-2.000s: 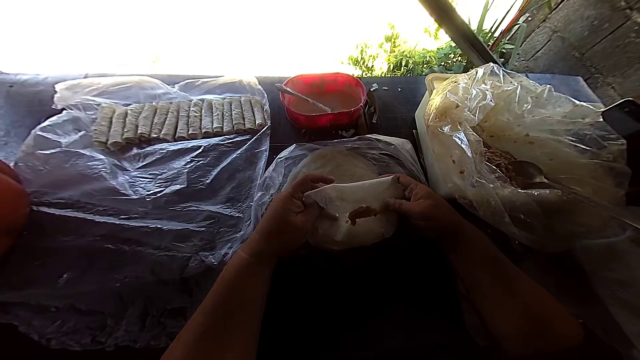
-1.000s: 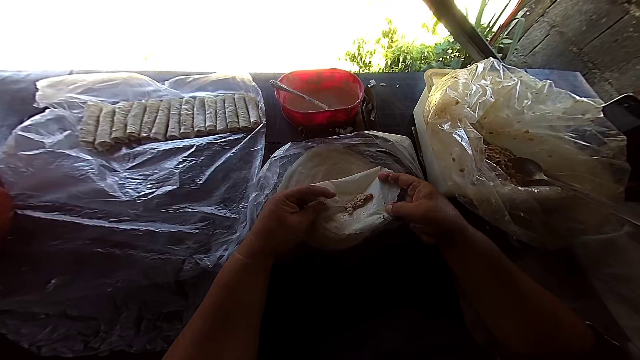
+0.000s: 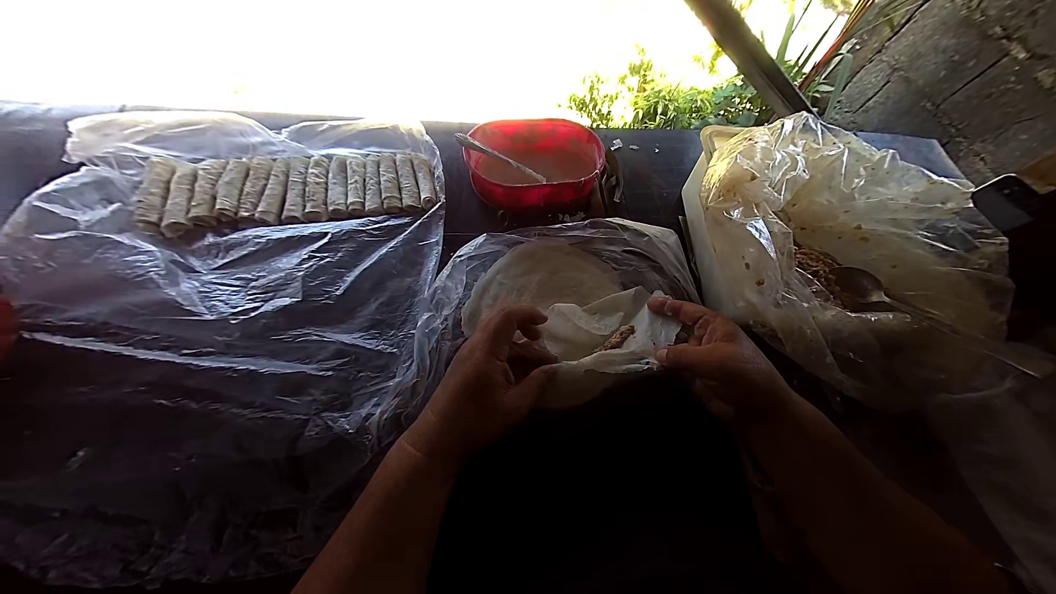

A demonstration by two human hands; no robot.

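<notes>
My right hand [image 3: 718,351] pinches the right edge of a thin, pale wrapper sheet [image 3: 582,328] between thumb and fingers. A small strip of brown, crumbly filling [image 3: 616,337] lies on the sheet. At the sheet's left side is my left hand [image 3: 511,367], thumb and fingers curved apart; whether it grips the edge is not clear. Beneath and behind lies a stack of round wrappers [image 3: 544,272] in a clear plastic bag [image 3: 652,239]. To the right, a plastic-lined container [image 3: 763,190] holds more filling [image 3: 813,262] and a metal spoon [image 3: 858,285].
A row of rolled wrappers [image 3: 285,190] lies on clear plastic sheeting [image 3: 247,280] at the left. Behind the wrapper stack stands a red plastic bowl [image 3: 536,196] with pale contents and a spoon [image 3: 503,157]. A dark object, perhaps a phone [image 3: 1006,198], is at the right edge.
The sheet was stretched between both hands two seconds ago, its near part up over the filling. It now lies lower and more spread, with the filling exposed. My left hand's fingers have parted.
</notes>
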